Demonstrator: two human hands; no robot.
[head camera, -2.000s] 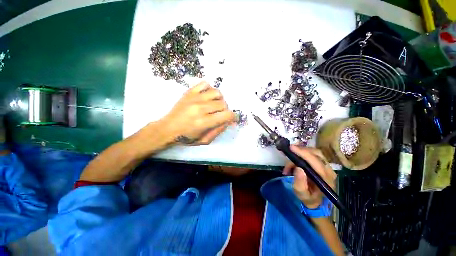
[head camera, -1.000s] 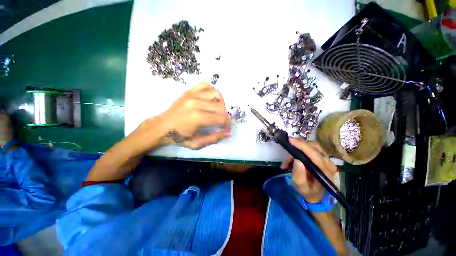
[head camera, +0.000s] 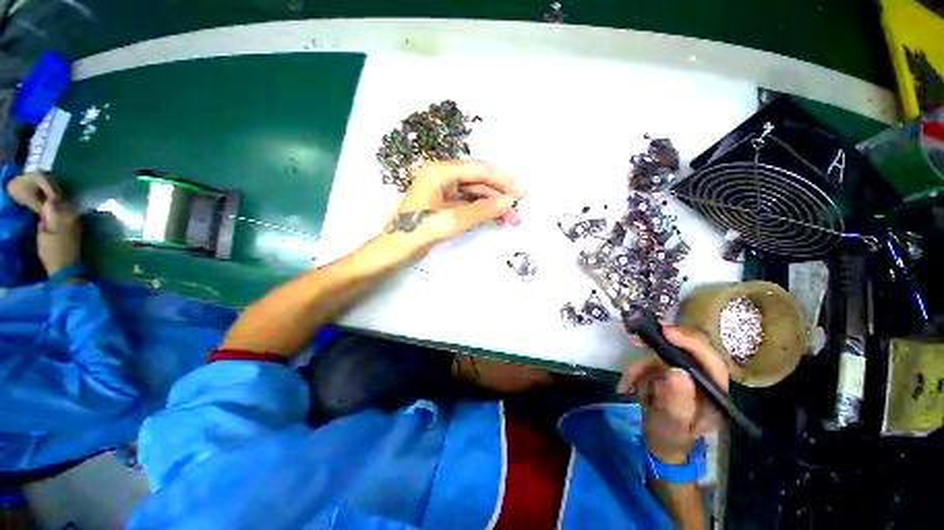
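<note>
My left hand (head camera: 455, 199) is over the white sheet (head camera: 549, 114), at the lower right of the greenish-brown heap of components (head camera: 440, 128). Its thumb and fingertips are pinched together around a tiny dark part (head camera: 514, 204). My right hand (head camera: 683, 388) holds the black soldering iron (head camera: 678, 357) like a pen. The iron's metal tip points up and left, over the lower left side of the silvery-purplish pile (head camera: 647, 243). A few small parts (head camera: 523, 265) lie between my hands.
The round tan tub (head camera: 789, 336) with tiny pinkish parts stands right of the pile. The fan grille (head camera: 761, 207) is behind it. The solder reel (head camera: 171, 214) stands on the green mat (head camera: 248, 135) at left. Another person's hands (head camera: 52, 215) rest at the far left.
My left hand has moved up and right, away from the few small parts. The iron's tip has swung from near those parts to the silvery pile. The camera view has shifted.
</note>
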